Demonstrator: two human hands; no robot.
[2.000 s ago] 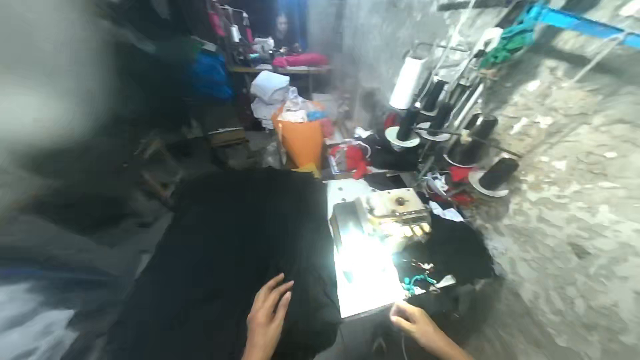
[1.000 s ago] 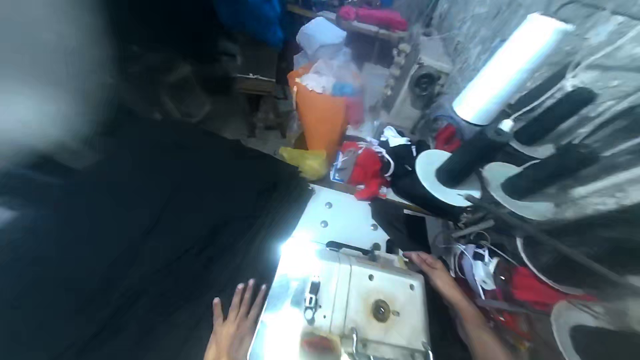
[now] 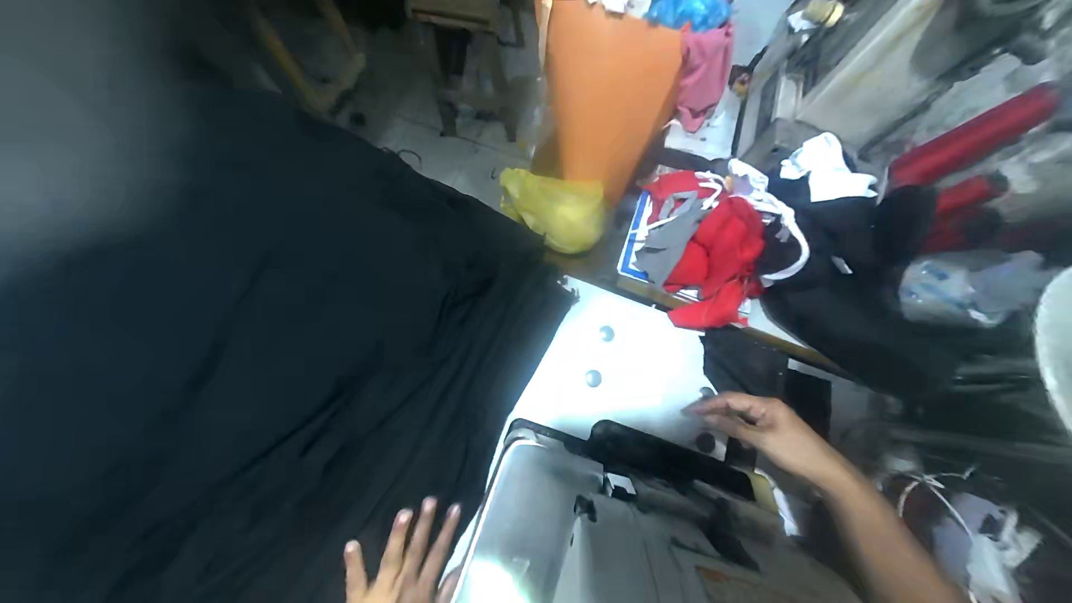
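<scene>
My left hand [image 3: 406,557] lies with its fingers spread at the near edge of the black cloth [image 3: 293,335], just left of the sewing machine [image 3: 603,519]; it grips nothing. Beyond the machine's far right side, my right hand [image 3: 754,423] reaches over the white table top [image 3: 628,360], its fingertips at the right edge close to a dark round knob. Nothing shows between its fingers. The machine's metal housing fills the lower middle of the view, and its lower part is cut off. The black cloth spreads over the whole left side.
An orange bin [image 3: 611,92] stands behind the table with a yellow plastic bag [image 3: 557,209] at its foot. Red and grey fabric pieces [image 3: 720,247] lie on a neighbouring surface beside dark cloth. A wooden stool [image 3: 469,59] is farther back, and a white thread-stand disc [image 3: 1057,343] juts in at right.
The view has moved in close over the machine. My right hand, by the machine's near right corner two seconds ago, is now past its far side. My left hand stays on the left, fingers spread.
</scene>
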